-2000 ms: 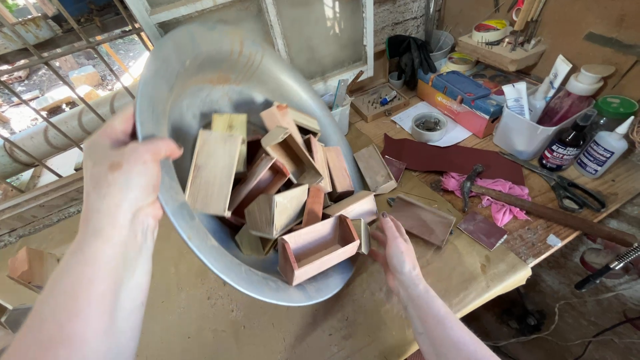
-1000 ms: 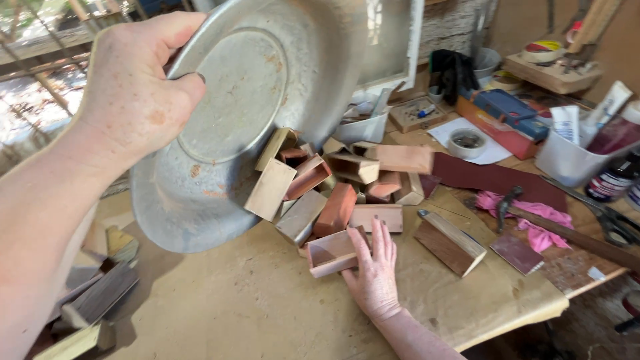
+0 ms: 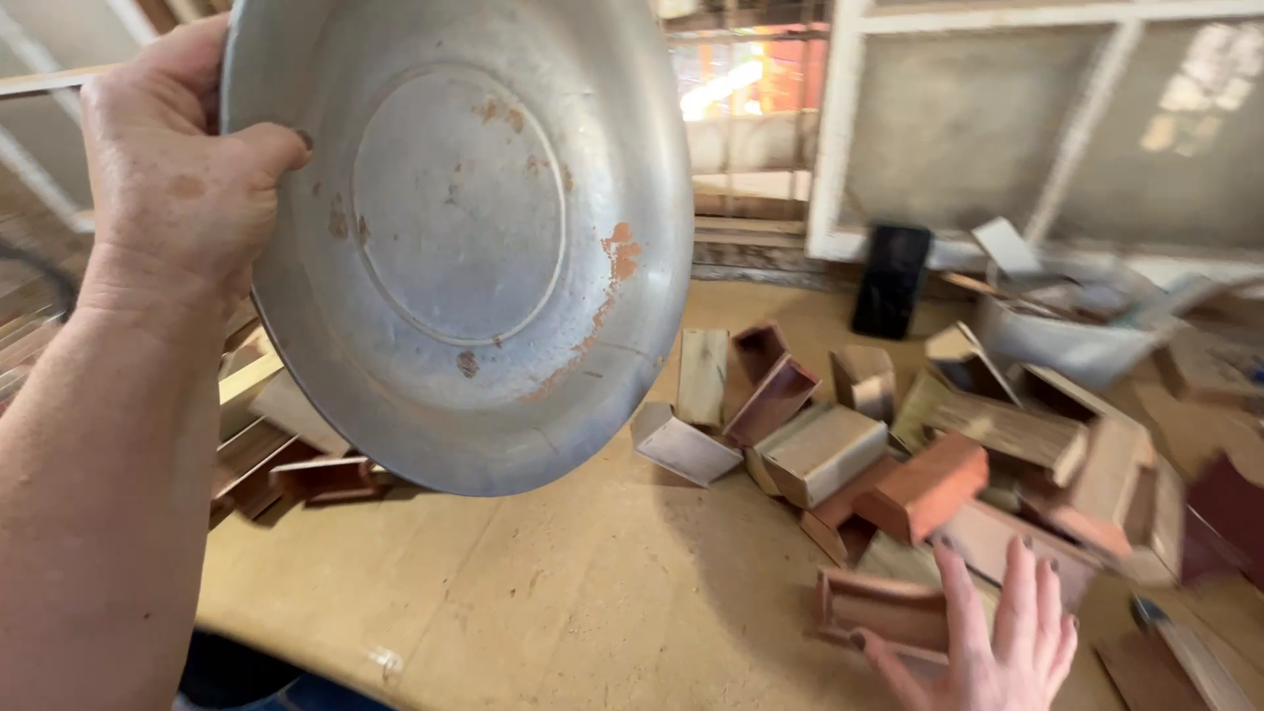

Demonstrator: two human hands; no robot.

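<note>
My left hand grips the rim of a dented metal basin, which is tipped up on its side with its inside bare and flecked with rust-coloured marks. A heap of small open wooden boxes, among them a reddish one and a pale one, lies on the table to the right of the basin. My right hand, fingers spread, is at the near side of the heap, touching or just over a pinkish wooden box; the blurred view does not settle which.
More wooden boxes lie at the left, partly behind the basin and my left arm. A dark smartphone stands at the back, beside a white container of tools. White-framed window panes stand behind. Dark red material lies at the right edge.
The wooden boxes, in the basin two seconds ago, have tumbled onto the table. My left hand has tipped the basin up and moved it away from the heap. The view has swung left.
</note>
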